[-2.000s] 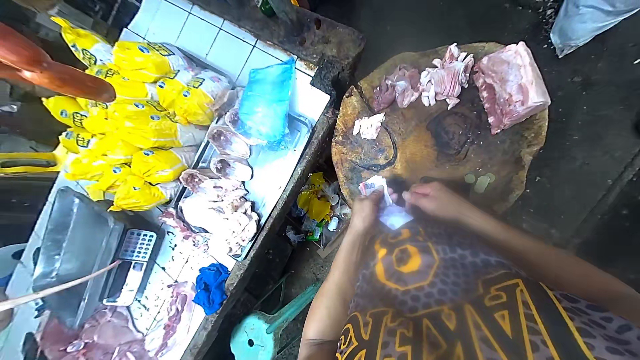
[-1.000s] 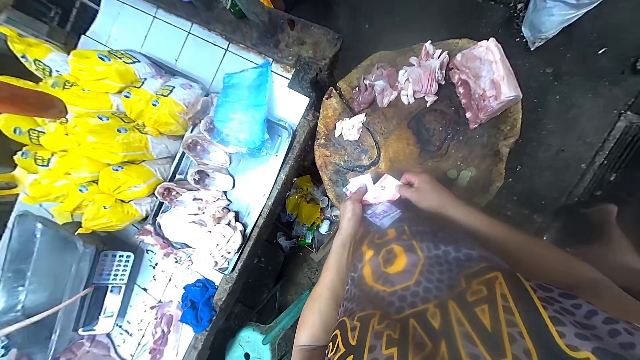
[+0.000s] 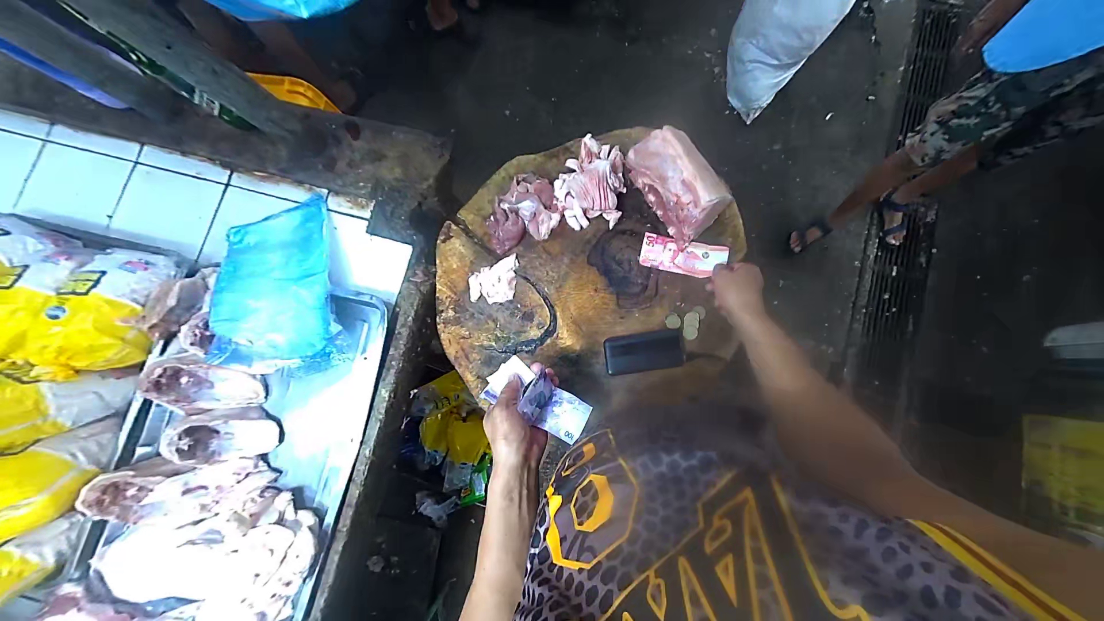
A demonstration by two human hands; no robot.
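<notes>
My left hand (image 3: pixel 515 423) grips several folded banknotes (image 3: pixel 562 416) below the near left edge of a round wooden chopping block (image 3: pixel 573 285). In my right hand (image 3: pixel 738 289) is a red banknote (image 3: pixel 683 255), held by one end over the block's right side, just below a large slab of raw meat (image 3: pixel 677 183). A dark rectangular case or phone (image 3: pixel 643 352) lies on the block's near part, with several coins (image 3: pixel 691 323) beside it. Smaller meat pieces (image 3: pixel 590 183) and a pale scrap of meat or fat (image 3: pixel 494 280) rest farther left.
On the left, a tiled counter (image 3: pixel 78 172) holds a metal tray (image 3: pixel 366 323) of chicken pieces, a blue plastic bag (image 3: pixel 274 280) and yellow-printed bags (image 3: pixel 69 319). A person's sandaled feet (image 3: pixel 811 236) are at the right, near a floor grate (image 3: pixel 893 259). A white sack (image 3: pixel 780 52) is beyond the block.
My hands have moved apart; the right now holds a red banknote over the block, the left keeps the others. The dark case now shows on the block. The view has shifted.
</notes>
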